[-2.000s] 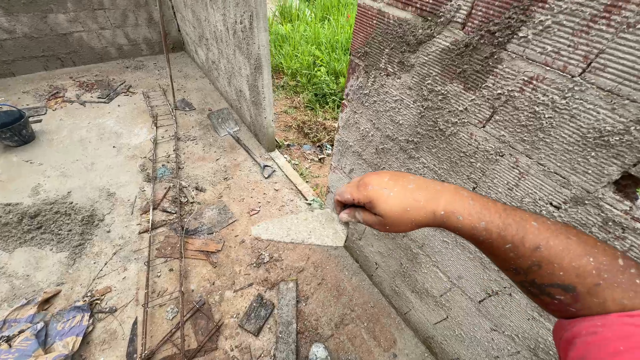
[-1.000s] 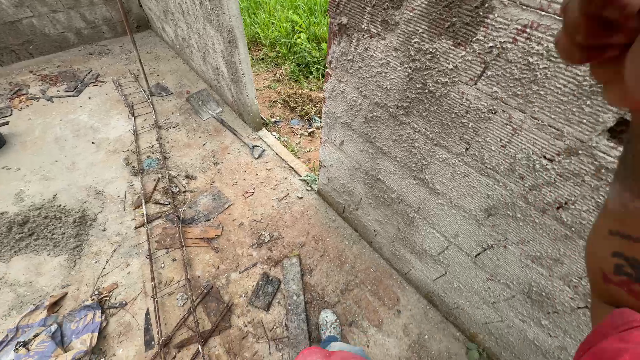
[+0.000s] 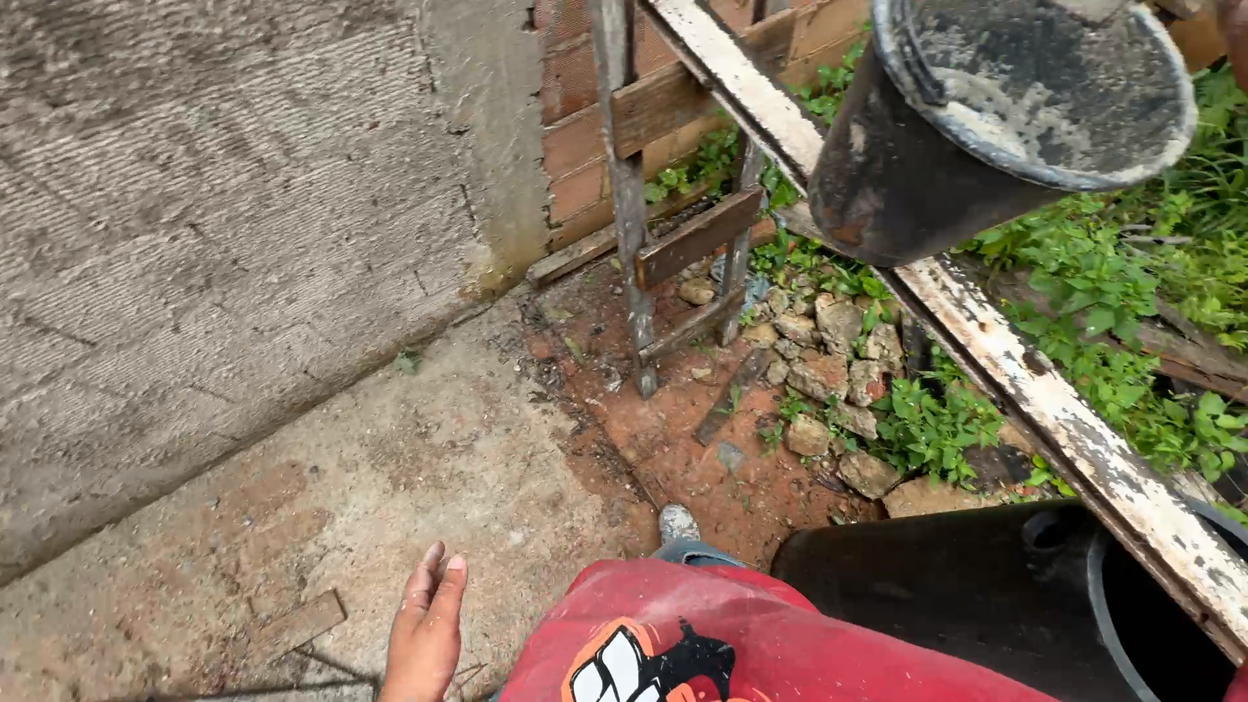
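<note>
My left hand (image 3: 424, 624) shows at the bottom, left of my red shirt, its fingers extended and holding nothing. At the top right is a black bucket (image 3: 907, 185), smeared inside with grey mortar, over a long beam with flaking white paint (image 3: 1033, 380); whether it rests on the beam cannot be told. A sliver of what looks like my right hand (image 3: 1234, 44) is at the upper right edge, beside the bucket's rim; its fingers are cut off, so its grip is hidden.
A rough plastered wall (image 3: 244, 195) stands left above the concrete floor (image 3: 419, 468). A wooden ladder-like frame (image 3: 634, 224) leans by bricks. Stone rubble (image 3: 824, 370) and plants lie beyond. A large black drum (image 3: 936, 575) lies at lower right; a board scrap (image 3: 297, 624) is near my left hand.
The view has swung right, from the floor with the shovel to the bucket and rubble. My right arm, stretched out before the wall earlier, is now almost out of view; my left hand has come into view.
</note>
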